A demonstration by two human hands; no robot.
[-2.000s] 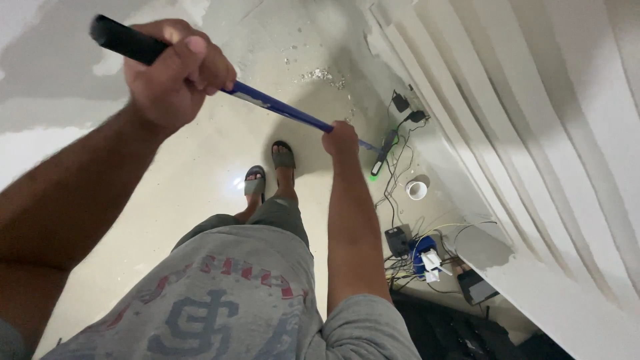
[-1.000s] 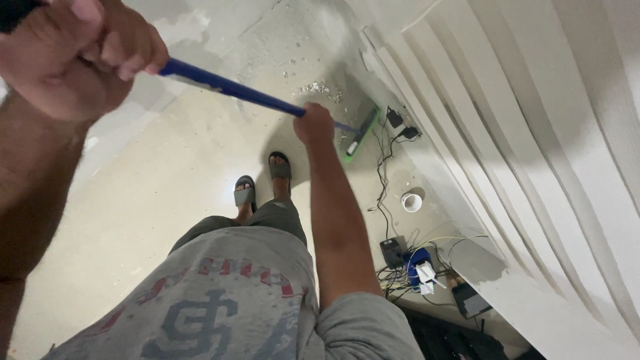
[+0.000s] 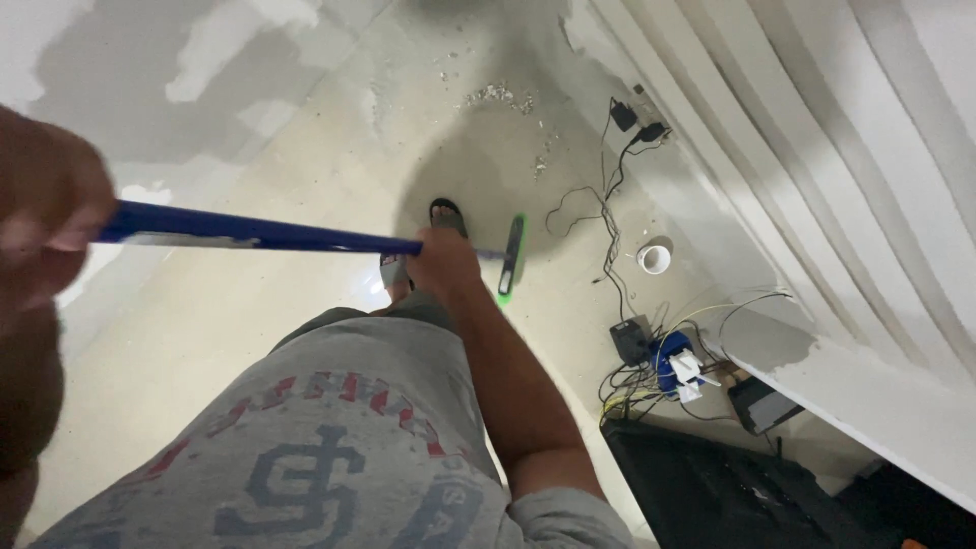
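Observation:
My left hand (image 3: 53, 221), large and blurred at the left edge, is closed around the upper part of a blue broom handle (image 3: 267, 232). Farther down the same pole, my right hand (image 3: 446, 263) grips it in front of my sandaled feet. Just right of that hand, the narrow dark broom head (image 3: 512, 255) with a bright green edge is at the floor. Beyond the feet, small pale debris (image 3: 499, 95) lies scattered, with a thinner trail (image 3: 541, 160) nearer the broom head. The handle's far end is hidden by or beyond my left hand.
Black power adapters (image 3: 624, 116) and loose cables (image 3: 608, 221) lie along the right wall. Near them are a white cup (image 3: 653, 259), a black box (image 3: 630, 341), a blue and white device (image 3: 677, 366) and a large black object (image 3: 709, 488). Ribbed pale panelling (image 3: 762, 137) rises at the right.
The broom head has come away from the adapters and wall, back toward my feet. My left hand has moved down and left in view, still on the pole; my right hand also keeps its hold.

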